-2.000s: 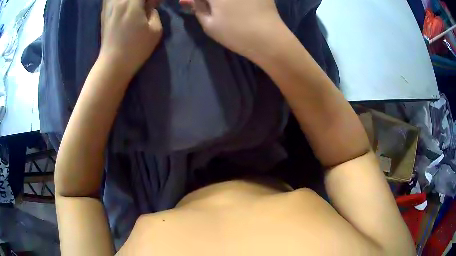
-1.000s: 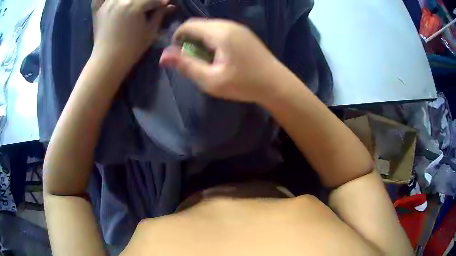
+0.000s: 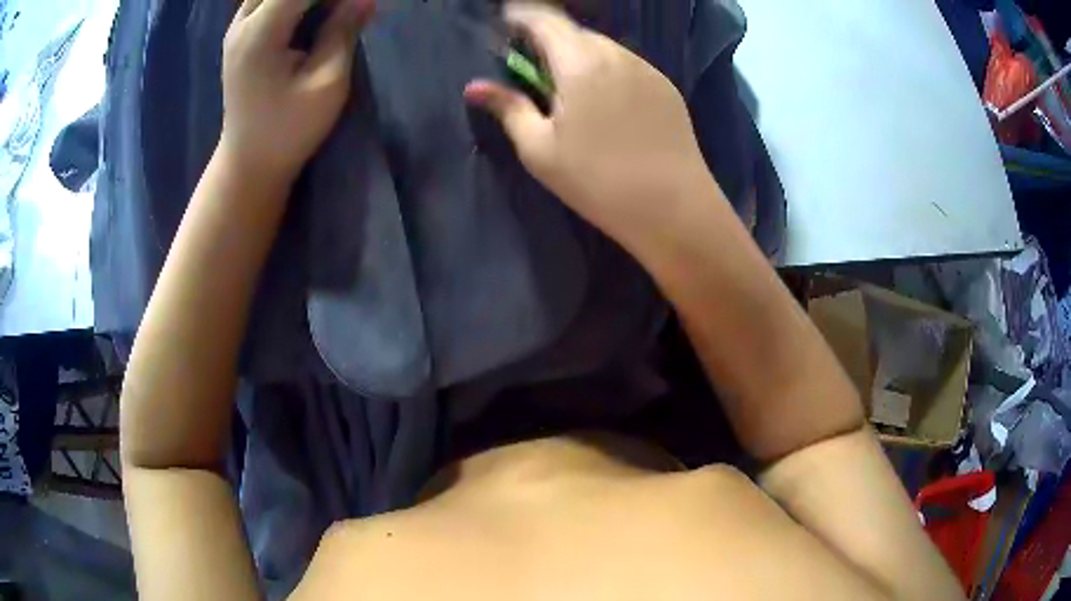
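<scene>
A dark grey jacket (image 3: 493, 270) lies over the table edge and hangs down in front of me. One front panel edge with a rounded lower corner (image 3: 374, 335) lies on top, left of centre. My left hand (image 3: 294, 82) is at the top left with its fingers curled on the cloth, its fingertips near the frame's top edge. My right hand (image 3: 599, 117) is at the top centre, curled around green-gripped thread snips (image 3: 527, 73). The blades are blurred and cannot be made out. No thread can be seen.
The white tabletop (image 3: 881, 129) shows right of the jacket, and clear plastic (image 3: 41, 141) lies at the left. Below the table's right edge are an open cardboard box (image 3: 928, 364), plastic bags (image 3: 1022, 340) and a red basket (image 3: 957, 517). A dark rack (image 3: 82, 440) stands at the lower left.
My right hand with the snips has moved up and right from the cloth's middle. The rounded panel corner now lies spread out and plain to see. My left hand has shifted slightly.
</scene>
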